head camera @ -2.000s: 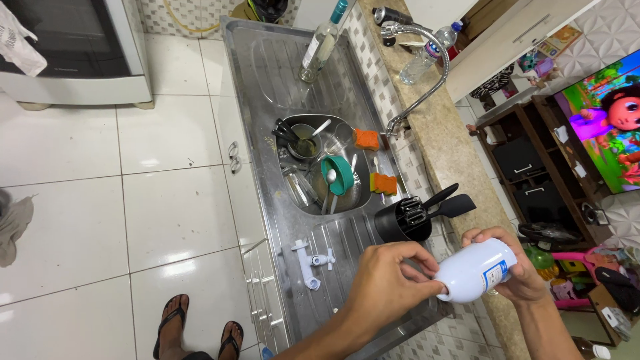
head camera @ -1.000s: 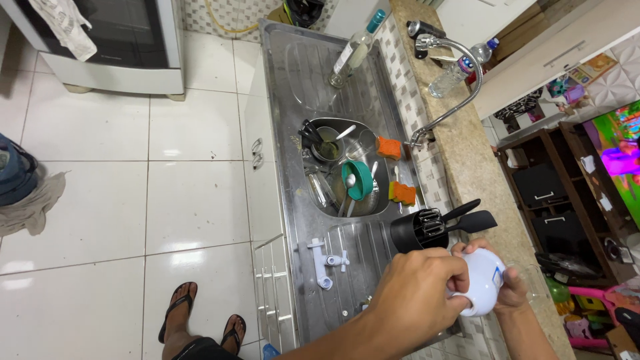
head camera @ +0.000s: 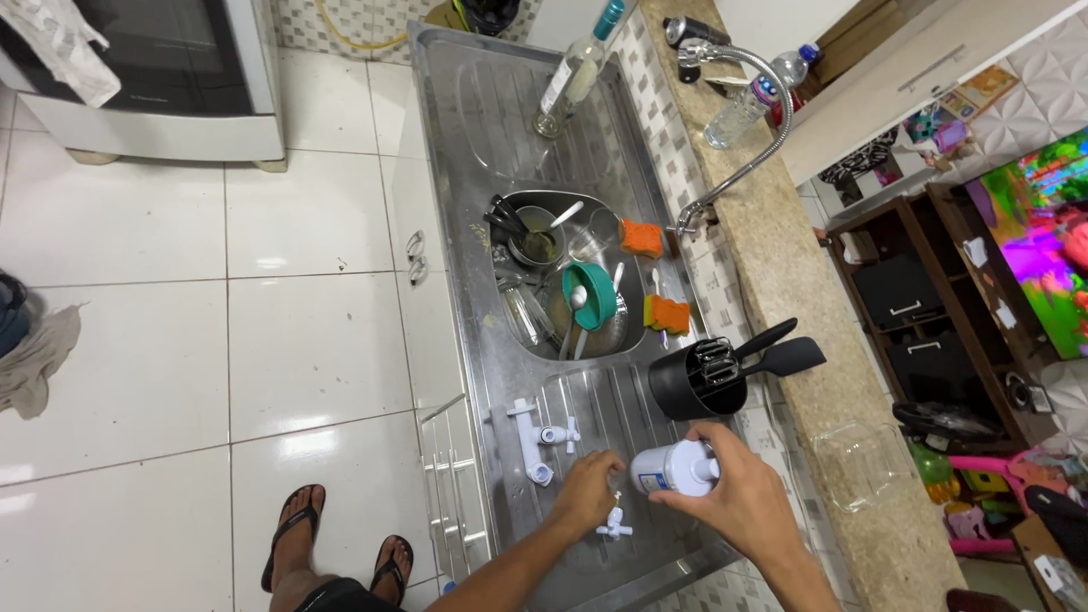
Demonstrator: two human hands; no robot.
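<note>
My right hand grips a white plastic water filter housing with a blue label, low over the sink's ribbed drainboard. My left hand is just left of it, fingers curled over a small white tap handle piece; whether it pinches anything is unclear. A white plastic tap body with a cross handle lies on the drainboard to the left. Beyond my hands stands a black utensil holder with a whisk and black spatula.
The steel basin holds a pot, a teal bowl and spoons. Orange sponges sit beside it, below the flexible faucet. A glass bottle stands at the far end. A clear plastic tray lies on the stone counter.
The white housing has turned and moved left over the drainboard in my right hand. My left hand has come off it and moved down to the left.
</note>
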